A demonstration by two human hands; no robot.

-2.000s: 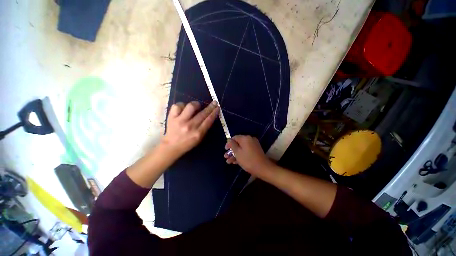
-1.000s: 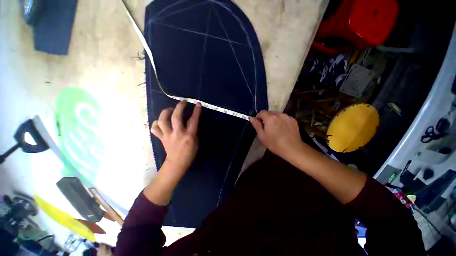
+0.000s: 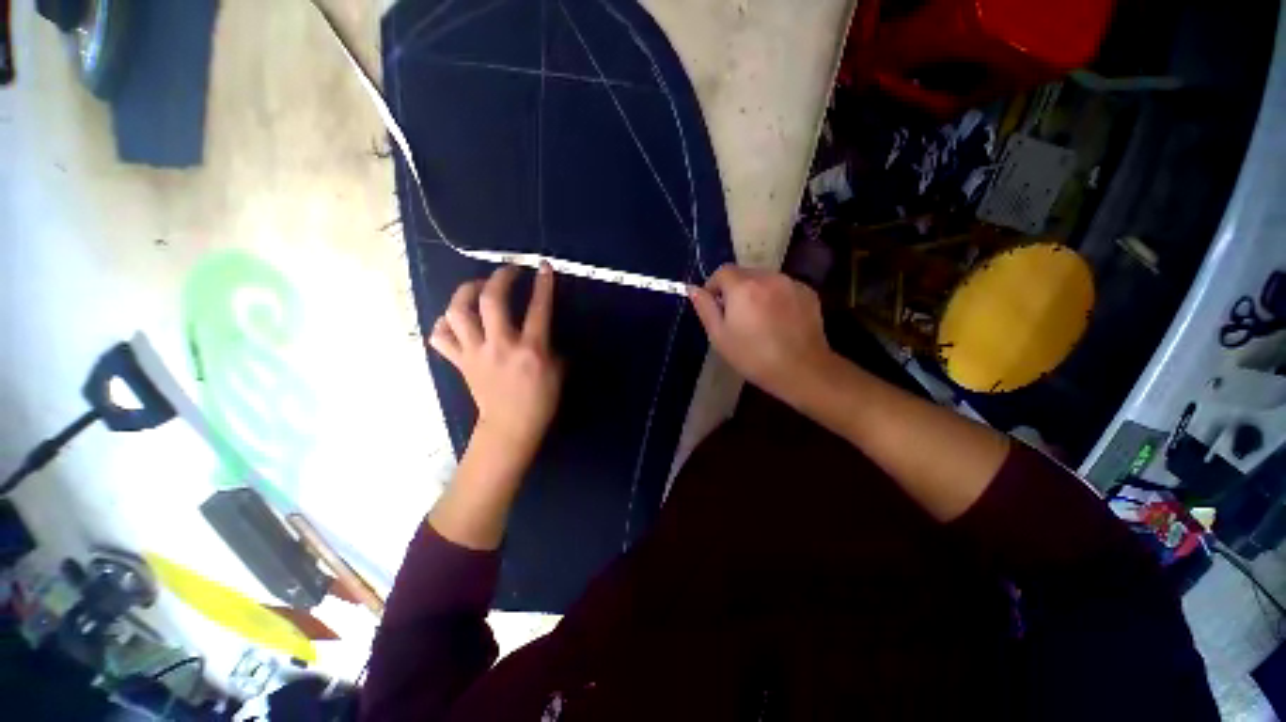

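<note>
A dark navy cloth piece [image 3: 480,155] with thin pale chalk lines lies on the pale table, rounded at its far end. A narrow white tape measure [image 3: 599,272] crosses it, then curves up along the left edge and out of the picture. My left hand [image 3: 508,353] rests on the cloth, its index fingertip pressing the tape near the middle; the hand grips nothing. My right hand [image 3: 762,325] pinches the tape's end at the cloth's right edge. Its fingertips are partly hidden by the hand.
The pale table [image 3: 296,169] has a green marking. At left are a black phone holder [image 3: 127,388], a dark grey block [image 3: 264,546] and a yellow curved shape [image 3: 226,607]. A grey cloth [image 3: 162,85] lies top left. Right are a red stool [image 3: 987,43] and yellow-topped stool [image 3: 1015,317].
The tape went from slanting lengthwise to lying across the cloth. My right hand moved up and right to the cloth's edge. The cloth has shifted left and up in view.
</note>
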